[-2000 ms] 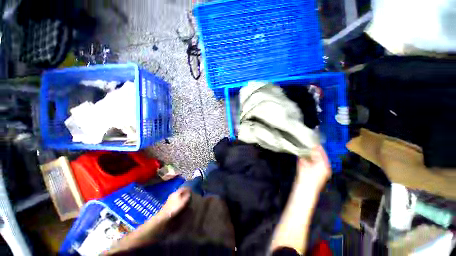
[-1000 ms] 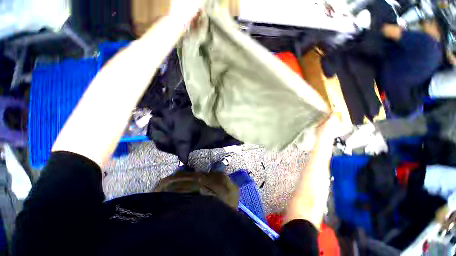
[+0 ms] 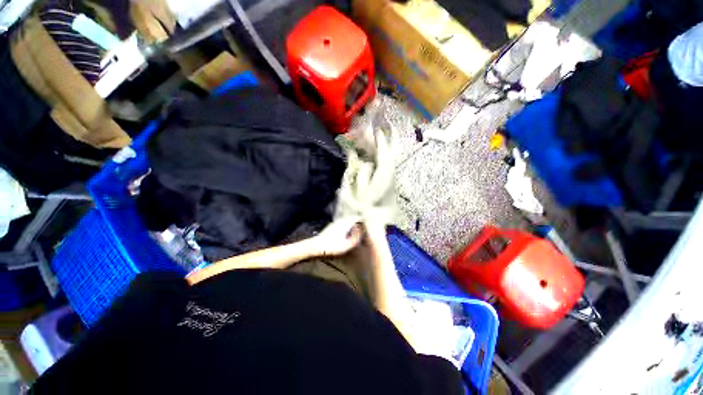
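Note:
The pale grey-green cloth sack (image 3: 362, 181) is bunched up at the centre, in front of my body, and is blurred. My left hand (image 3: 341, 236) is at its lower end, with the fingers closed on the gathered cloth. My right hand (image 3: 373, 219) is beside it, also on the gathered cloth, and blurred; its fingers are hard to make out. The two hands are close together. A large pile of black garments (image 3: 247, 158) lies left of the sack, over a blue crate (image 3: 116, 189).
A red stool (image 3: 327, 46) stands beyond the sack, and another red stool (image 3: 532, 278) is at the right. A blue crate with white scraps (image 3: 479, 339) is by my right arm. A cardboard box (image 3: 420, 58) and a cloth-covered blue crate (image 3: 539, 146) are farther off. A white table edge (image 3: 655, 308) is at lower right.
The sack was stretched wide between my raised hands; now it is bunched and my hands are together, lower down. The view has turned, bringing the red stools into sight.

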